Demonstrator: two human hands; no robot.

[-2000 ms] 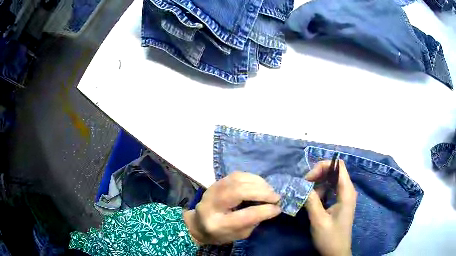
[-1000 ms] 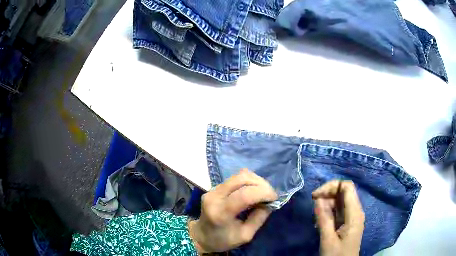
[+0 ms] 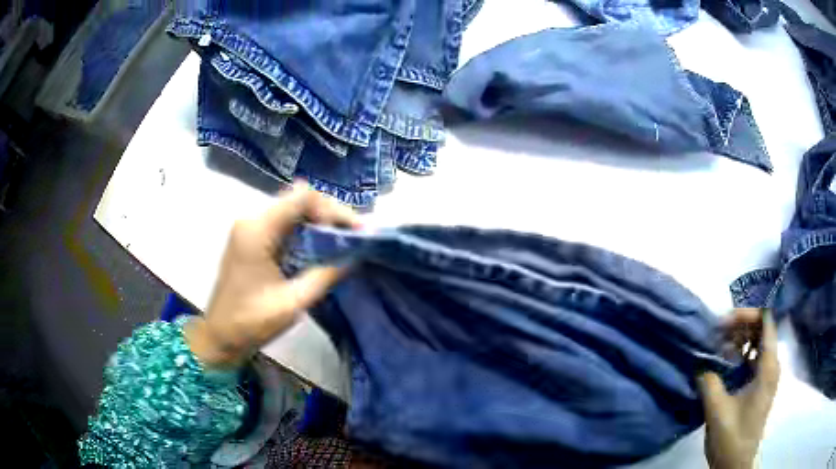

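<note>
A mid-blue denim piece [image 3: 513, 348] is stretched sideways between my two hands over the near part of the white table, its puckered hem band running along the top. My left hand [image 3: 275, 270] pinches its left corner between thumb and fingers, a little blurred. My right hand [image 3: 744, 385] grips its right end at the right side. A small shiny spot shows at the right fingers; whether it is a tool is too blurred to tell.
A layered denim stack [image 3: 312, 82] lies at the back left. A grey-blue piece [image 3: 587, 92] lies at the back centre, crumpled denim [image 3: 807, 247] at the right. The white table's edge [image 3: 137, 252] runs at the left, above a partly hidden blue bin.
My hands have moved far apart, left hand up and leftward, right hand to the right. The piece is now drawn out between them. The view has shifted, so the stack appears further left and lower.
</note>
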